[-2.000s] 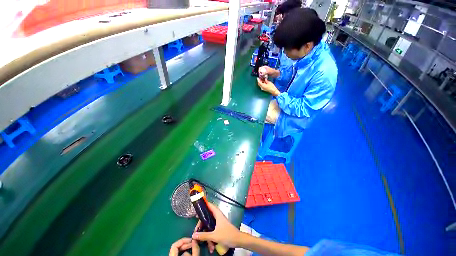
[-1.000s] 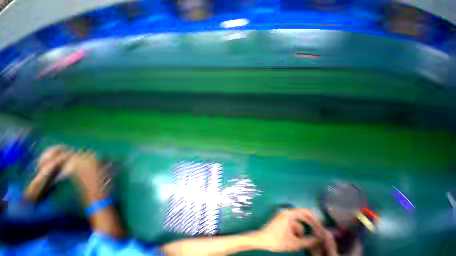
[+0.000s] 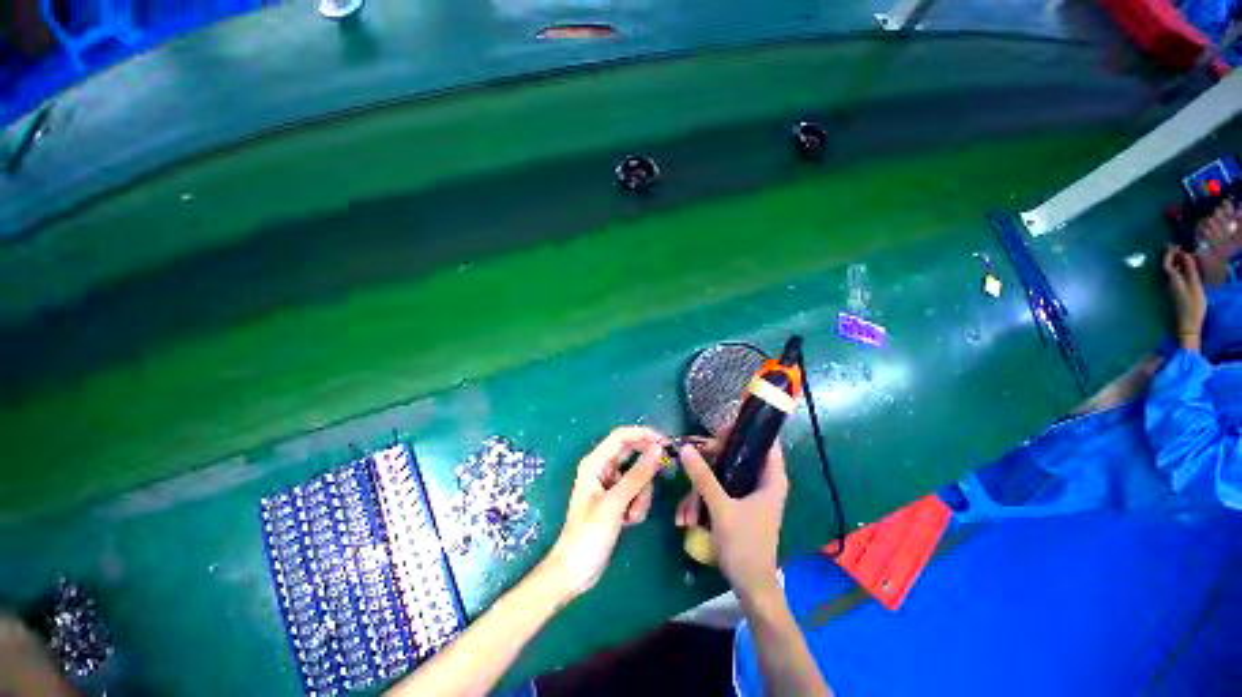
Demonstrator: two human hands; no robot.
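Note:
My left hand (image 3: pixel 609 501) holds a small dark piece with a bit of yellow (image 3: pixel 667 455) between its fingertips. My right hand (image 3: pixel 742 515) holds an orange and black electric screwdriver (image 3: pixel 753 439) with a pale band, its cord end pointing away from me. My right fingertips touch or nearly touch the small piece. The round grey screw dish (image 3: pixel 711 385) lies just beyond, partly behind the screwdriver. A blue-and-white panel of small boards (image 3: pixel 357 575) lies to the left, with a pile of silvery parts (image 3: pixel 496 498) beside it.
Two round black units (image 3: pixel 636 172) sit on the belt. A purple piece (image 3: pixel 861 330), a dark blue bundle (image 3: pixel 1042 302) and a small pale piece (image 3: pixel 992 286) lie on the right. A dark pile (image 3: pixel 78 629) is far left. A red tray (image 3: pixel 895 550) is at the bench edge. A person's hands (image 3: pixel 1189 289) show far right.
The view has swung from the right along the bench, through a blurred left-turned view, to the area before me. The screwdriver stays in my right hand; both hands are now fully seen.

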